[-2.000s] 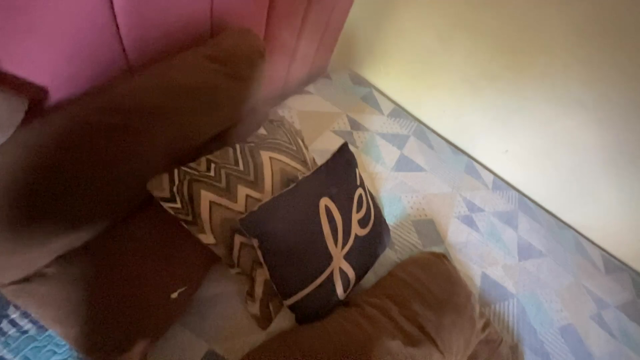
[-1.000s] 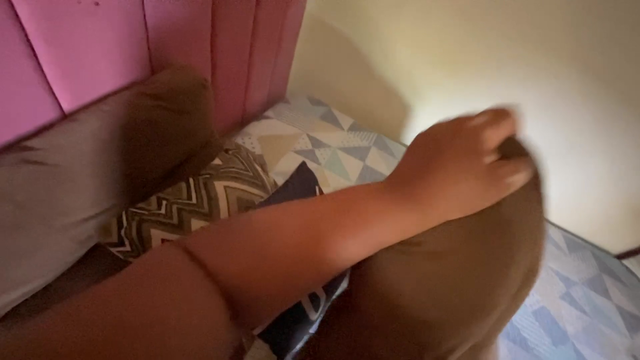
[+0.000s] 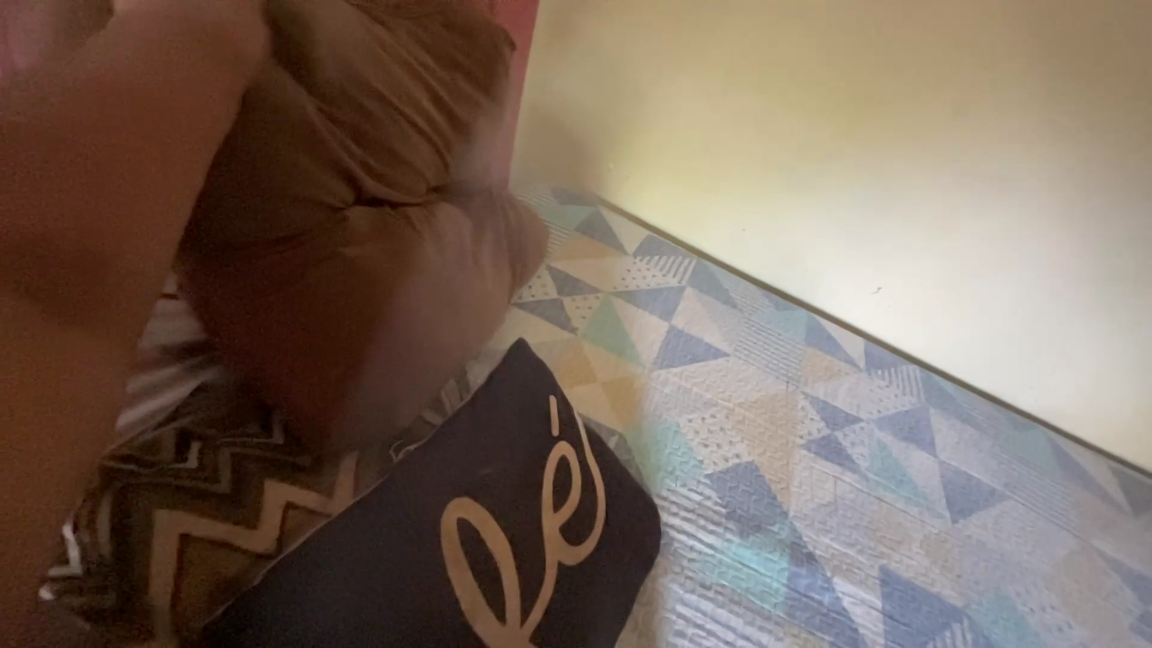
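Observation:
My left arm [image 3: 99, 225] runs up the left side, large and blurred. Its hand is cut off or unclear at the top left edge, so its grip cannot be seen. Right beside the arm a brown cushion [image 3: 360, 270] with a gathered, tufted middle stands tilted against the pink headboard. Below it lies a dark pillow [image 3: 360, 549] with tan script lettering, partly over a brown and cream zigzag-patterned pillow [image 3: 225, 522]. My right hand is not in view.
The pink headboard [image 3: 524, 81] shows behind the brown cushion. A bed sheet [image 3: 765, 432] with blue, teal and beige triangles spreads to the right, bordered by a pale wall [image 3: 855, 180]. Greyish fabric [image 3: 171, 360] shows beside the arm.
A second ago my left hand gripped a brown cushion at the right, over the dark pillow. Now a brown cushion stands at the upper left by the headboard, and the dark pillow is uncovered.

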